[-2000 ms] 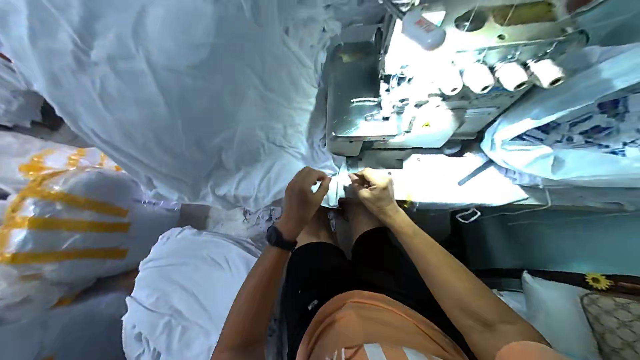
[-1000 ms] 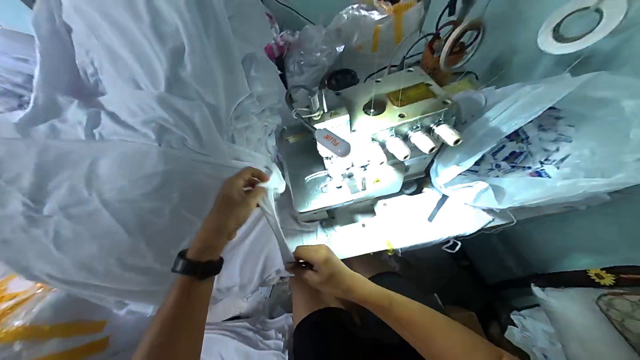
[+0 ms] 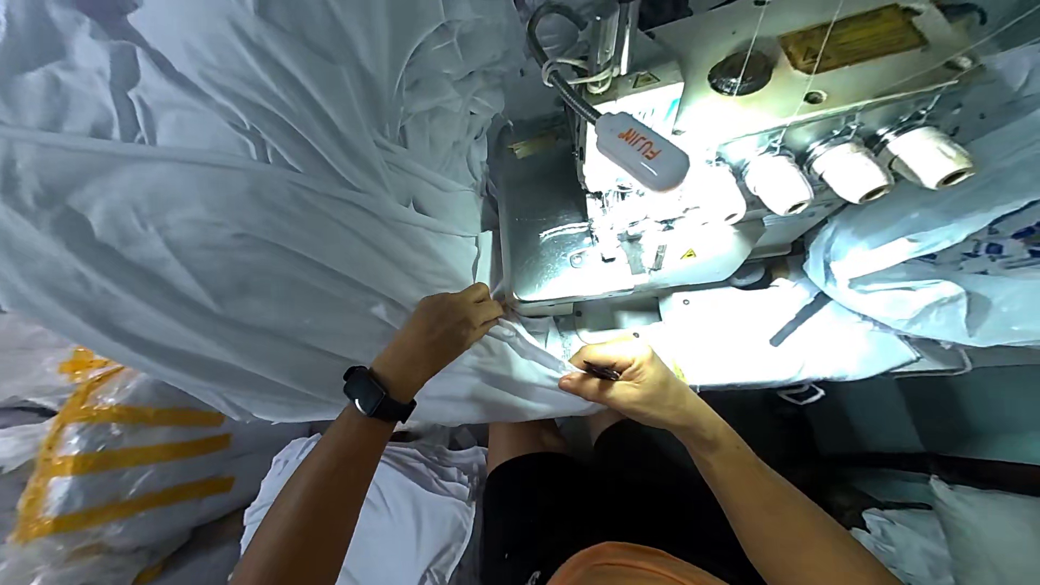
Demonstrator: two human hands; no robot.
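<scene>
White fabric (image 3: 244,236) lies in a large heap over the left side and hangs toward my lap. My left hand (image 3: 455,329), with a dark watch at the wrist, pinches its edge at the near left corner of the sewing machine's metal plate (image 3: 544,219). Lower and to the right, my right hand (image 3: 626,378) pinches the same edge between thumb and finger. A small dark tool (image 3: 601,371), its kind unclear, is tucked in that hand. The edge runs taut between both hands. A lamp (image 3: 642,152) on a flexible neck lights the machine's needle area.
Thread tension knobs (image 3: 853,171) line the machine's front. A plastic bag (image 3: 934,276) with printed pieces stands at the right. At the lower left lies a clear-wrapped bundle with yellow tape (image 3: 146,455). More white cloth (image 3: 398,504) sits below, left of my legs.
Two seconds ago my hands were close together before the machine. Since one second ago, my left hand has come nearer the plate's near corner, still holding the fabric. The view has shifted.
</scene>
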